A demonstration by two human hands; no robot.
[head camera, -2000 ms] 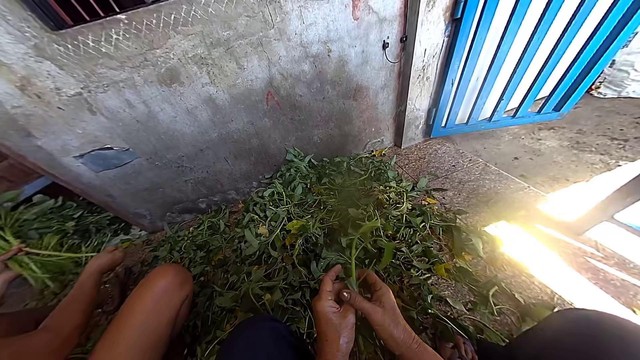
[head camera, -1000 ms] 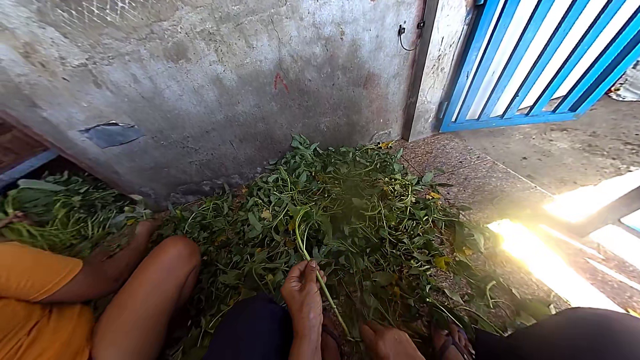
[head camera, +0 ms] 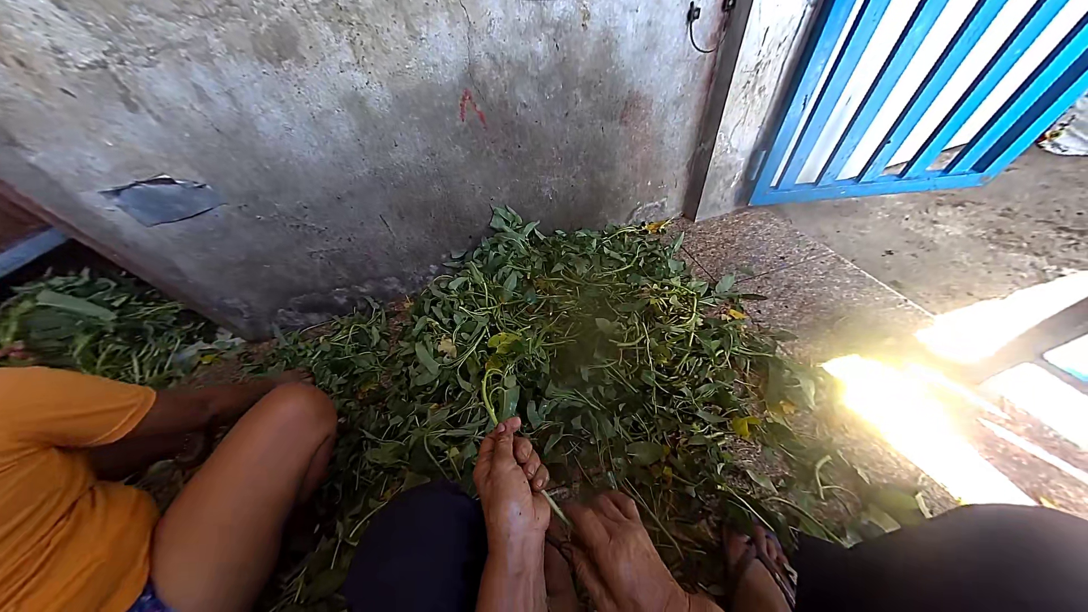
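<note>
My left hand [head camera: 512, 480], low in the middle of the head view, is closed around a pale green leafy-vegetable stem [head camera: 489, 398]. The stem's curled upper end sticks out above the fingers and its lower end comes out toward my right hand. My right hand [head camera: 614, 544] is just to the right and lower, back upward, by that lower end; its fingertips are hidden, so whether it grips anything cannot be told. Beyond both hands a wide heap of leafy green stems [head camera: 629, 331] lies on the floor, with a few yellow leaves in it.
A person in an orange shirt [head camera: 59, 476] sits at the left with a bent knee, beside more greens [head camera: 102, 327]. A stained concrete wall [head camera: 357, 144] rises behind the heap. A blue barred gate [head camera: 901, 102] stands at upper right, above sunlit floor.
Two seconds ago my hands were together at the stem. My right hand has since moved down and away from my left. The person in orange shows more in view than at first.
</note>
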